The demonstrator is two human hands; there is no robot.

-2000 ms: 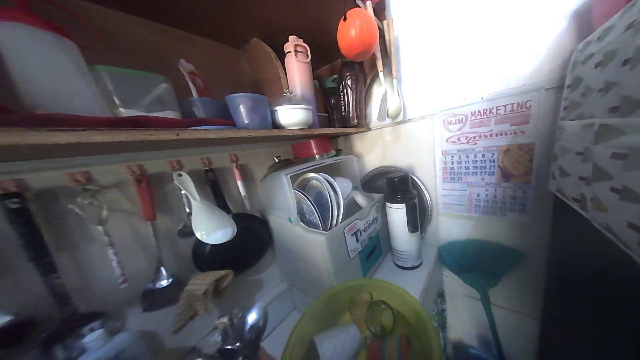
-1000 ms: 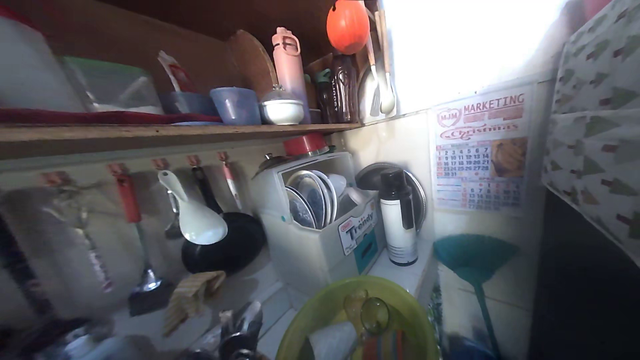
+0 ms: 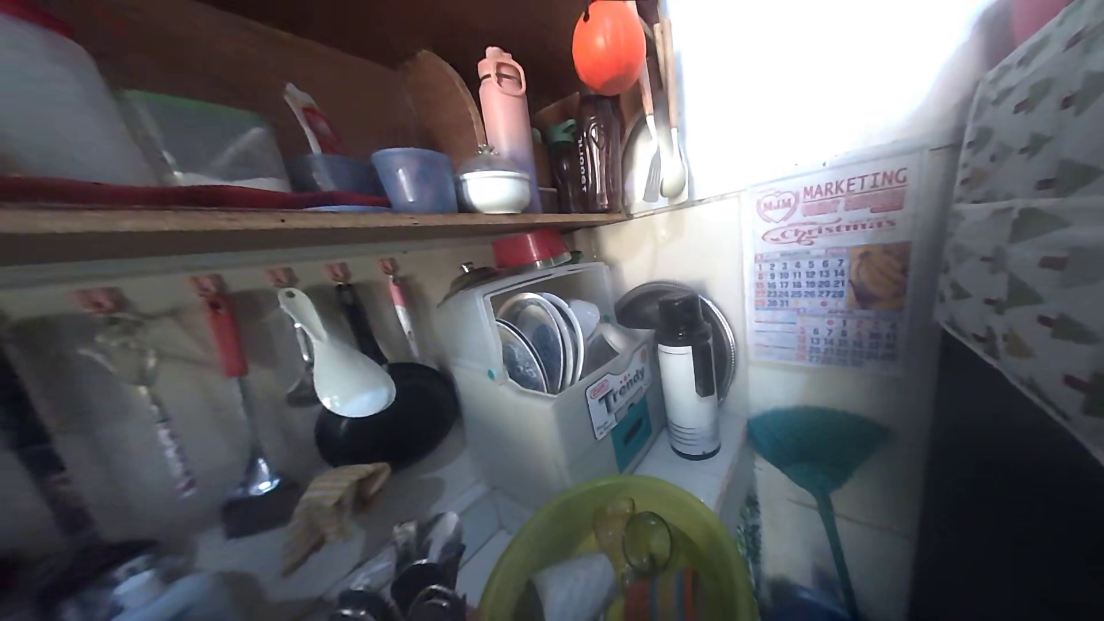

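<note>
Neither of my hands shows in the head view. Low in the middle stands a yellow-green plastic basin (image 3: 517,552) holding glass cups (image 3: 647,542), a white item (image 3: 576,586) and something striped. Left of it is a cluster of metal cutlery (image 3: 429,552). Behind the basin, a grey plastic dish cabinet (image 3: 526,448) has its front open on several plates (image 3: 539,341) standing on edge. A white and black vacuum flask (image 3: 688,379) stands at its right, with a round metal tray or lid (image 3: 729,336) behind.
Red-handled spatula (image 3: 226,336), white ladle (image 3: 349,375) and black pan (image 3: 384,423) hang under a wooden shelf (image 3: 302,222) bearing a pink bottle (image 3: 507,112), blue cup (image 3: 414,179) and white bowl (image 3: 496,191). A striped cloth (image 3: 332,509) hangs lower. A calendar (image 3: 828,267) and green broom (image 3: 815,444) are right.
</note>
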